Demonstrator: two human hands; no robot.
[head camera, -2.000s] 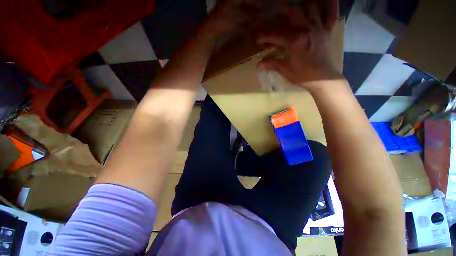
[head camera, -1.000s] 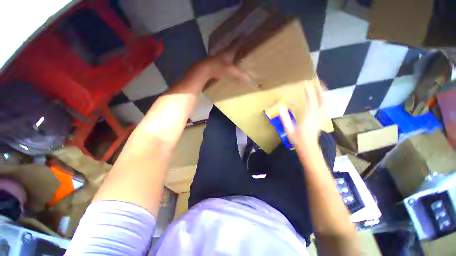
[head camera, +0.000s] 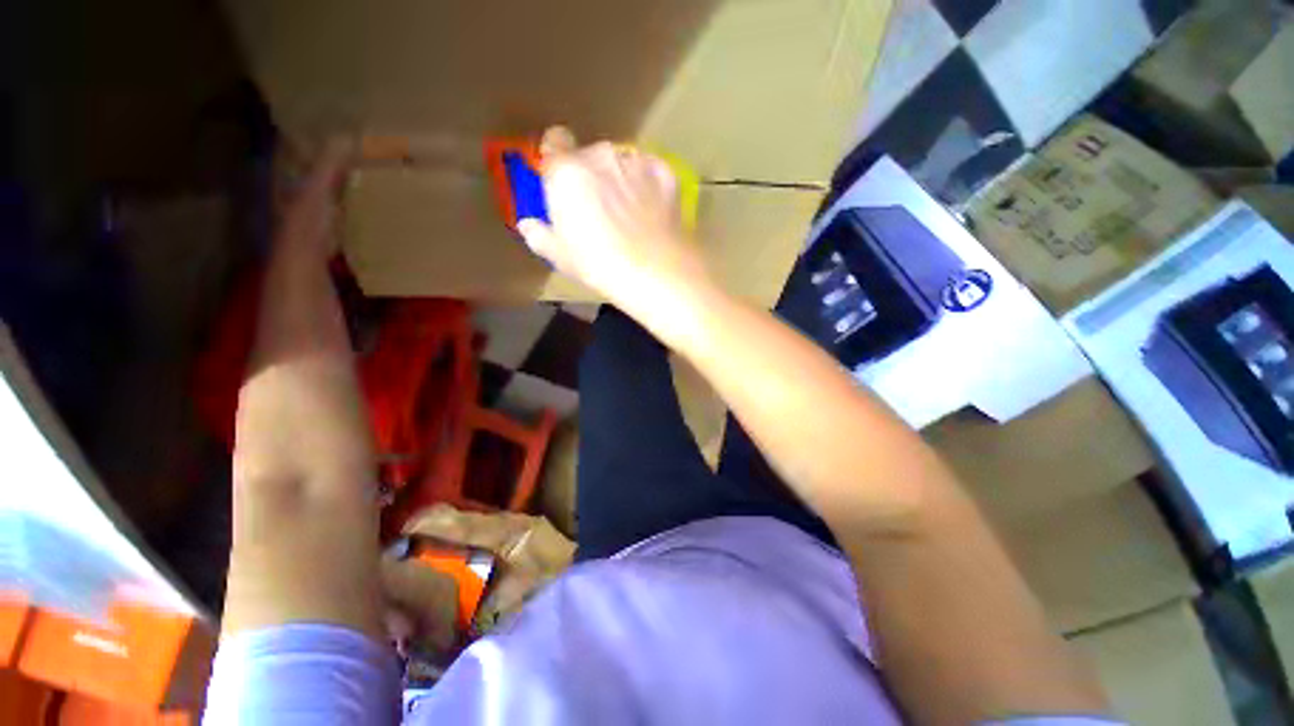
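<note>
A brown cardboard carton (head camera: 454, 64) lies across the top of the view, in front of my knees, with a seam between its flaps running left to right. My right hand (head camera: 613, 210) is closed around a blue and orange tape dispenser (head camera: 522, 185) with a yellow roll, pressed against the carton at the seam. My left hand (head camera: 310, 168) is at the carton's left edge in dark shadow; its fingers are hard to make out.
A red plastic stool (head camera: 426, 390) stands on the checkered floor at the left. White printed speaker boxes (head camera: 979, 362) and brown cartons (head camera: 1093, 213) lie at the right. Orange boxes (head camera: 107, 650) are at the lower left, beside a white table edge (head camera: 85, 468).
The view has turned. The tape dispenser, lying on the carton earlier, is now gripped in my right hand at the seam. My left hand has moved to the carton's left edge.
</note>
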